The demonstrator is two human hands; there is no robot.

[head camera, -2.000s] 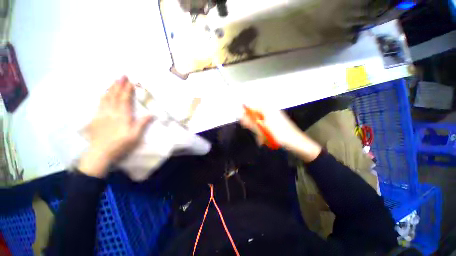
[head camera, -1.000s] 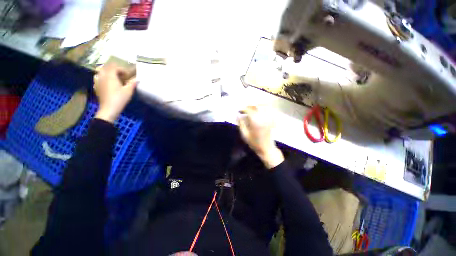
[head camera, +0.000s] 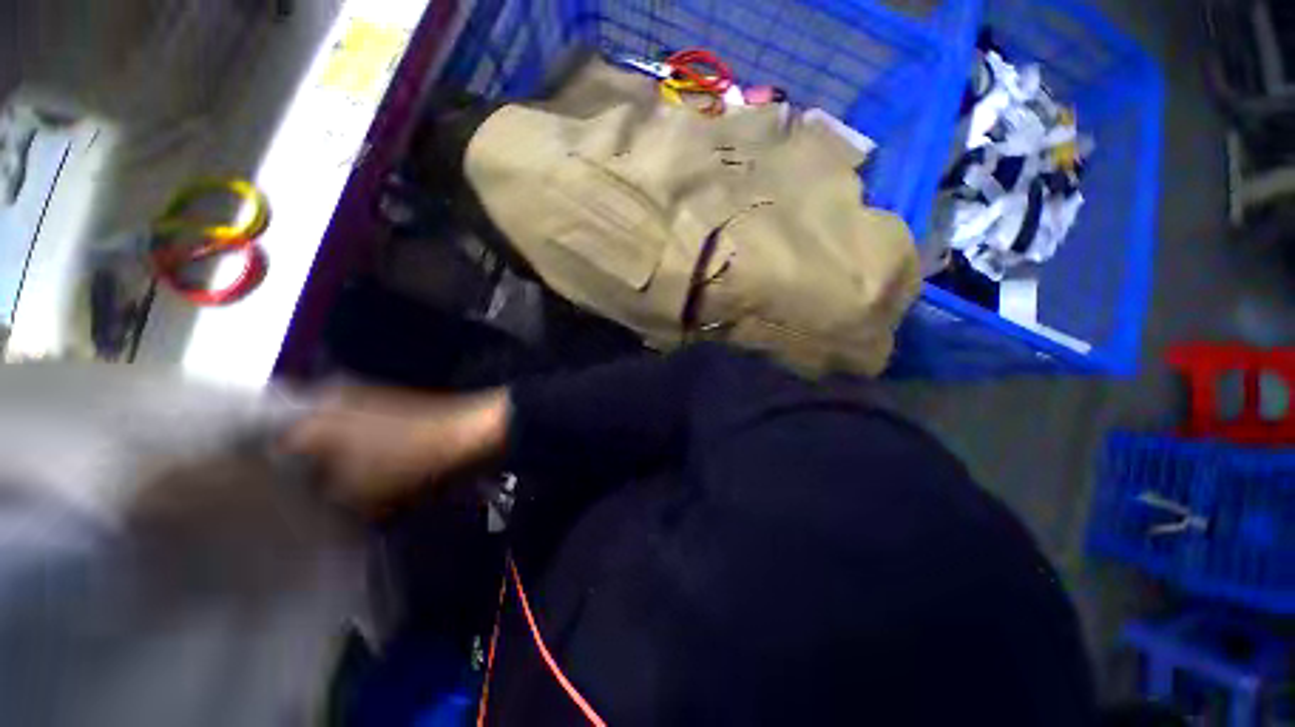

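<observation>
A pale grey-white cloth [head camera: 114, 440], strongly blurred, fills the lower left of the view. My right hand [head camera: 391, 443] is blurred and reaches left from a dark sleeve. Its fingers close on the right edge of the cloth, at the front edge of the white table. A brownish blurred patch lies within the cloth; I cannot tell what it is. My left hand cannot be made out.
Scissors with red and yellow loops [head camera: 213, 242] lie on the white table [head camera: 291, 213]. Tan garment pieces [head camera: 611, 213] and another scissors [head camera: 696, 78] are in a blue crate [head camera: 810, 50]. Black and white scraps [head camera: 1015, 171] fill the adjoining crate. A red plastic item [head camera: 1233, 391] stands right.
The view has swung right, from the machine to the crates. My right hand was near the table edge and now holds the pale cloth. My left hand has gone from sight.
</observation>
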